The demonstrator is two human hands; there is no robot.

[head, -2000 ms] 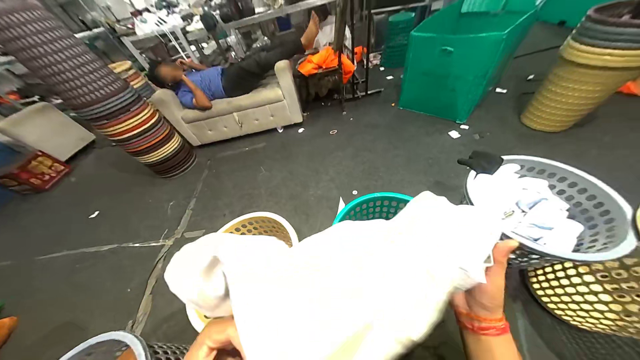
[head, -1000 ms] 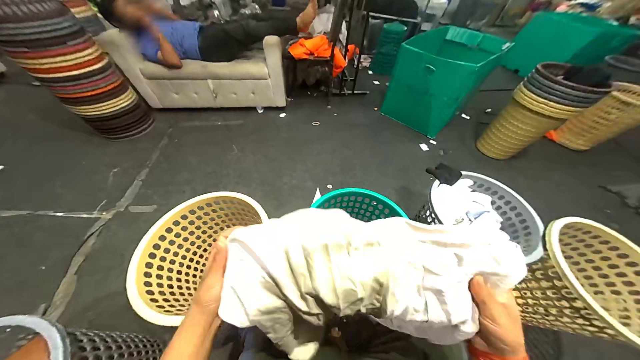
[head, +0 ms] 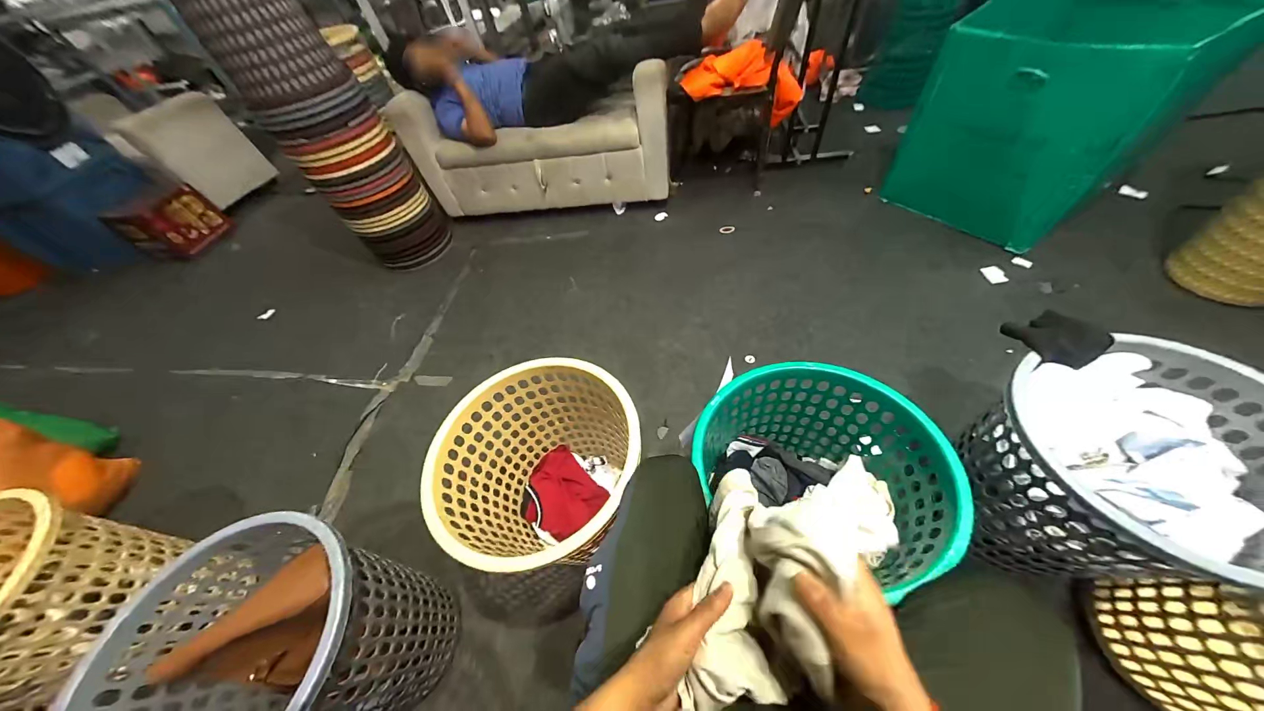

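A bunched cream cloth garment (head: 790,553) is gripped between my two hands, low in the view. My left hand (head: 681,642) holds its left side and my right hand (head: 849,622) its right side. The upper part of the cloth lies over the near rim and opening of a green perforated plastic basket (head: 918,425), which has dark clothes (head: 775,472) inside. To the left stands a yellow perforated basket (head: 444,444) with a red garment (head: 565,492) in it. On the right, a grey basket (head: 1017,474) holds white clothes (head: 1136,444), with a black cloth (head: 1059,338) on its rim.
Another grey basket (head: 341,592) with a brown item and a cream basket (head: 99,583) stand at lower left. Farther off are a stack of baskets (head: 365,188), a sofa (head: 553,178) with a person (head: 494,94) lying on it, and a large green bin (head: 997,148). Paper scraps lie on the floor.
The cream garment was spread wide between my hands; now it is bunched, lower and over the green basket. My hands have come closer together. The red garment in the yellow basket is now visible.
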